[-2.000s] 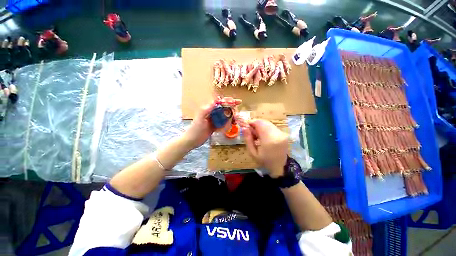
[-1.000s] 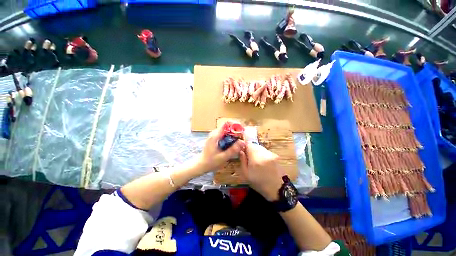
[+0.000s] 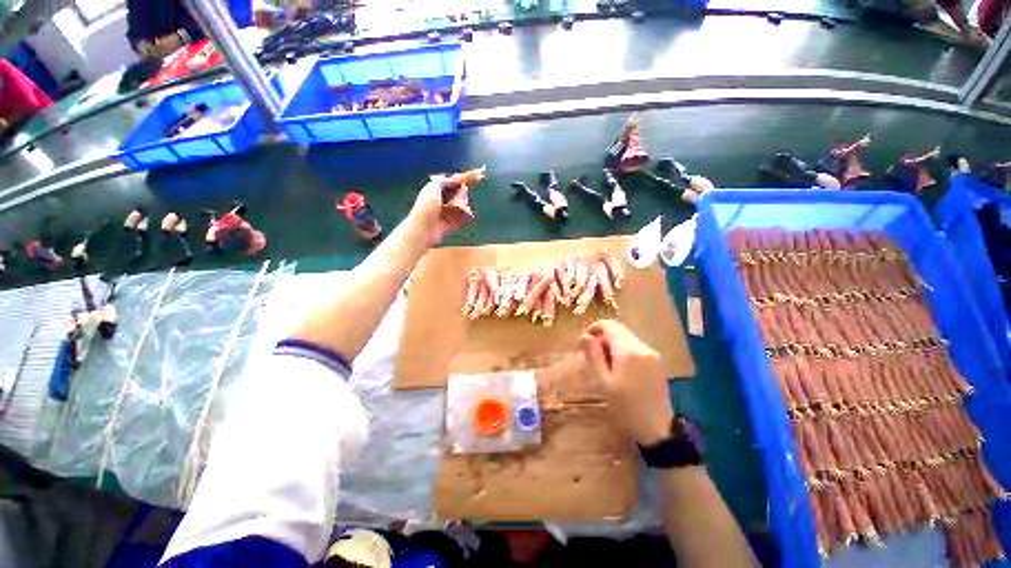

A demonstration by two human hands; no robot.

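Observation:
My left hand point(image 3: 430, 217) is stretched out over the green belt and grips a figure body point(image 3: 457, 200) with a pink-brown part and a pale tip pointing right. My right hand point(image 3: 623, 372) is half closed above the stained work board point(image 3: 532, 483); whether it holds anything cannot be told. A row of slim pink-brown limb parts point(image 3: 541, 291) lies on the upper cardboard sheet point(image 3: 432, 344). A whitish pot tray point(image 3: 471, 442) on the board bears an orange pot point(image 3: 490, 417) and a smaller blue-white pot point(image 3: 528, 417).
A large blue crate point(image 3: 726, 322) with packed limb parts stands at the right. Black-and-white figure pieces point(image 3: 604, 200) and a red-topped piece point(image 3: 359, 214) lie on the green belt. Clear plastic sheeting point(image 3: 155, 388) covers the left. Blue crates point(image 3: 371, 124) stand across the line.
My left hand has moved from above the board forward to the belt with the figure body. My right hand has drawn apart from it, uncovering the tray and pots. The view has tilted up.

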